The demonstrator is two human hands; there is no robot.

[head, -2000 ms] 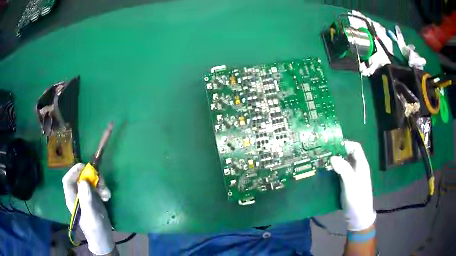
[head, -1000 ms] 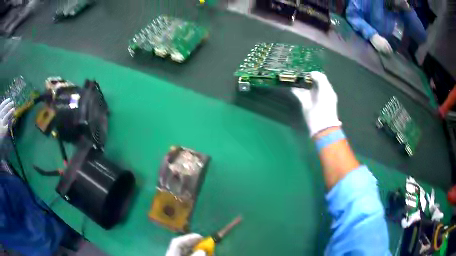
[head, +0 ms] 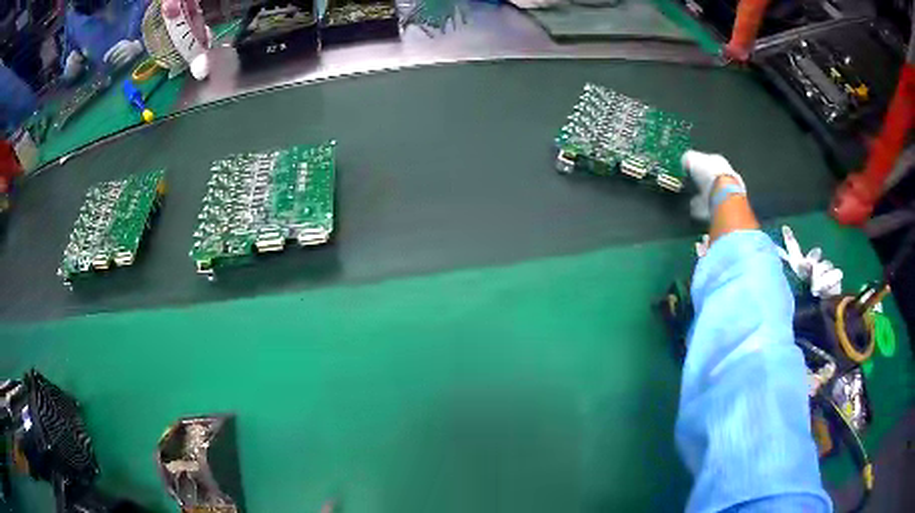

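Note:
My right hand (head: 710, 183), in a white glove with a light blue wrist band, is stretched out over the dark belt. Its fingers are at the right front corner of a green circuit board (head: 627, 135) and appear to grip it; the thumb and fingertips are partly hidden. Pale connectors show along that board's near edge. Two more green circuit boards lie on the belt, one left of centre (head: 269, 205) and one at far left (head: 112, 225). My left hand is out of the picture.
The dark conveyor belt (head: 441, 180) runs behind the green mat (head: 451, 391). An iron stand (head: 196, 466) and a black fan (head: 58, 426) are at lower left. A second stand and an orange ring (head: 856, 329) are at right, beside my sleeve. Gloved hands (head: 122, 52) show at far left.
The view has swung right. My right hand was holding a board over the belt beside another; now it is at a board farther right. My left hand and its iron have left the picture.

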